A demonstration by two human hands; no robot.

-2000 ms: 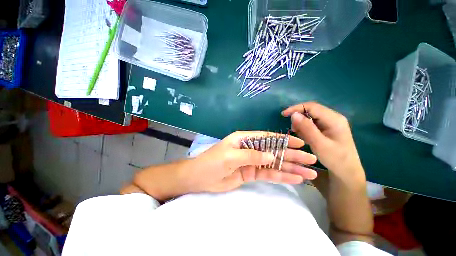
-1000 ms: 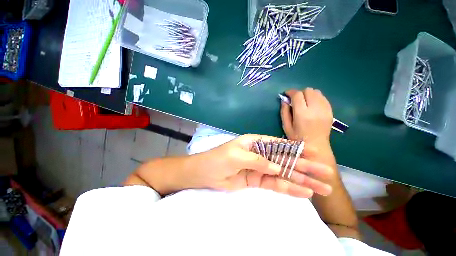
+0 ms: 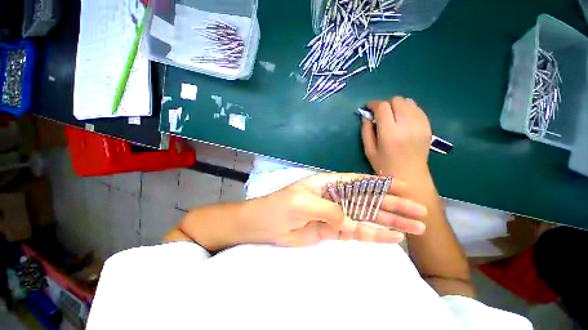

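My left hand [image 3: 322, 209] is palm up in front of my body. It holds a fan of several silver metal pins [image 3: 362, 198] side by side across the fingers, thicker ribbed ends toward the bench. My right hand [image 3: 398, 134] rests on the green bench mat just beyond it, closed around slim tweezers [image 3: 441, 144]. The tweezers' tip sticks out to the left of the fingers and the dark legs to the right. The loose pin pile [image 3: 345, 48] lies farther forward, spilling from a tipped clear tub [image 3: 422, 14].
The left clear tub [image 3: 253, 48] holds pins on white paper. The right clear tub [image 3: 518, 90] holds jumbled pins. A record sheet [image 3: 97, 64] with a green-stemmed pen [image 3: 129, 67], label scraps [image 3: 237, 121] and a blue tray [image 3: 27, 80] are left. A red stool [image 3: 103, 155] stands below.
My right hand has come down onto the mat and closed around the tweezers. My left hand has shifted slightly right with the fan of pins. The bench view has moved up slightly.
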